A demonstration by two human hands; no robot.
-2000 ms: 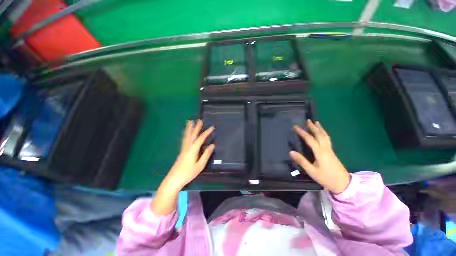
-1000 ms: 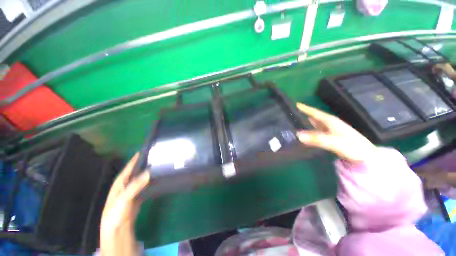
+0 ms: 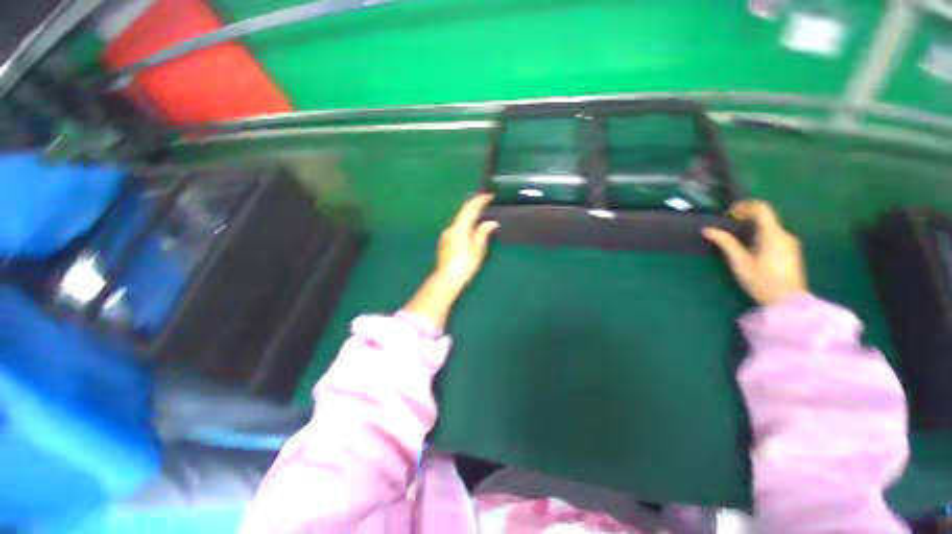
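Observation:
A black foam tray [image 3: 600, 227] lies at the back of the green bench, against the rail. It holds two dark tablets, the left tablet [image 3: 539, 156] and the right tablet [image 3: 656, 151], with lamp reflections on their glass. Small white stickers show near the tray's front edge. My left hand [image 3: 461, 245] grips the tray's front left corner. My right hand [image 3: 767, 253] grips its front right corner. Whether another tray lies beneath it cannot be told.
Green bench top [image 3: 585, 355] lies between my arms. A tall black tray stack [image 3: 245, 276] stands at the left, beside a person in blue [image 3: 63, 344]. Another black tray [image 3: 906, 302] is at the right edge. A red panel [image 3: 198, 65] is behind the rail at upper left.
My hands have carried the tray from the front of the bench, through the air, to the back by the rail. The view has shifted too.

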